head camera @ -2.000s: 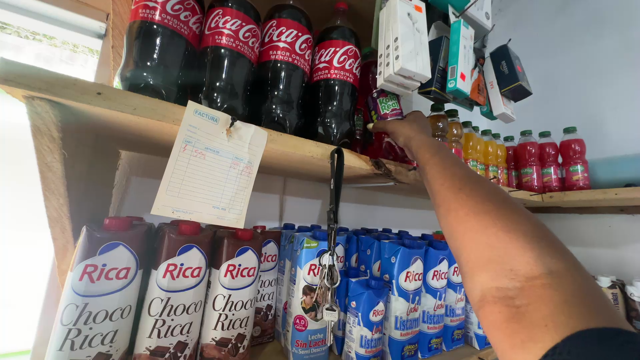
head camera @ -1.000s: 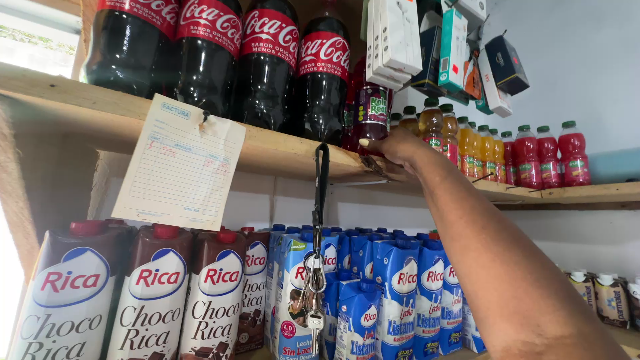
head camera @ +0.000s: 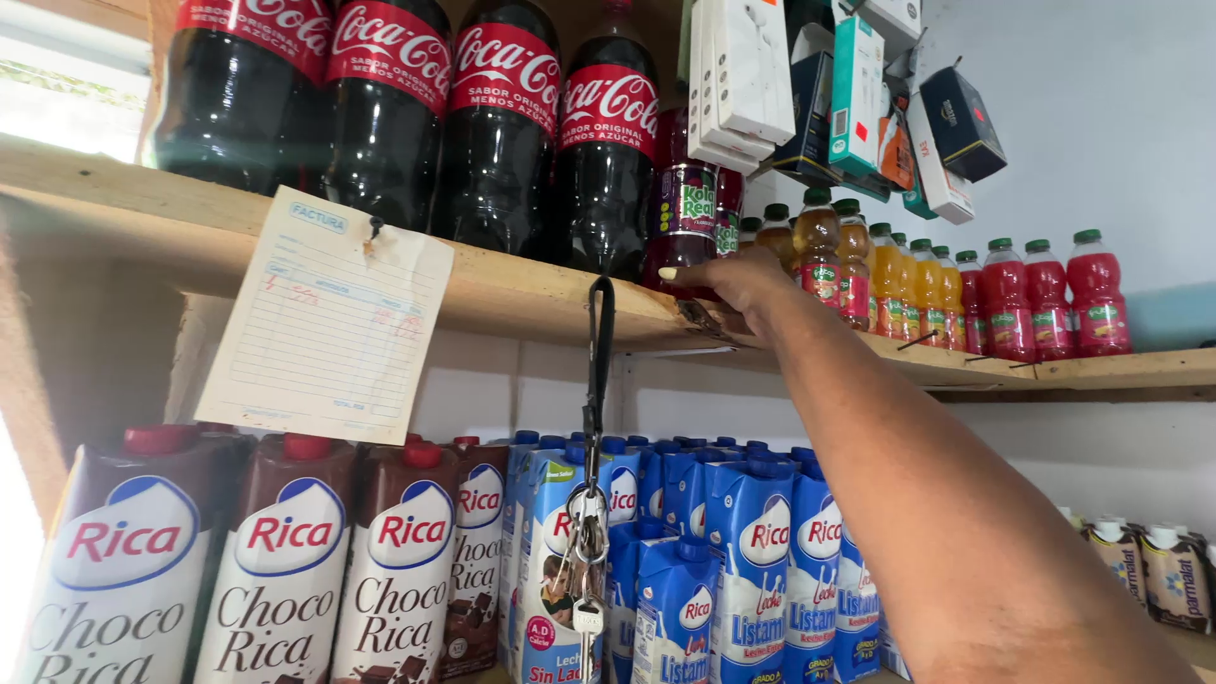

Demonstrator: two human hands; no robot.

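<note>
My right hand reaches up to the front edge of the upper wooden shelf. Its thumb points left, at the base of a purple Kola Real soda bottle that stands on the shelf. The fingers are partly hidden behind the hand and the shelf edge, so a grip on the bottle cannot be made out. Left of that bottle is a row of large Coca-Cola bottles. A second Kola Real bottle shows just behind. My left hand is out of the frame.
Small juice bottles line the shelf at right, near protruding nails. Boxed accessories hang above. A paper invoice form and keys on a black strap hang from the edge. Chocolate milk cartons and blue milk cartons stand below.
Two seconds ago the hand was higher, around the purple bottle's upper part beside the hanging boxes. It has moved down to the bottle's base at the shelf edge, and the label shows.
</note>
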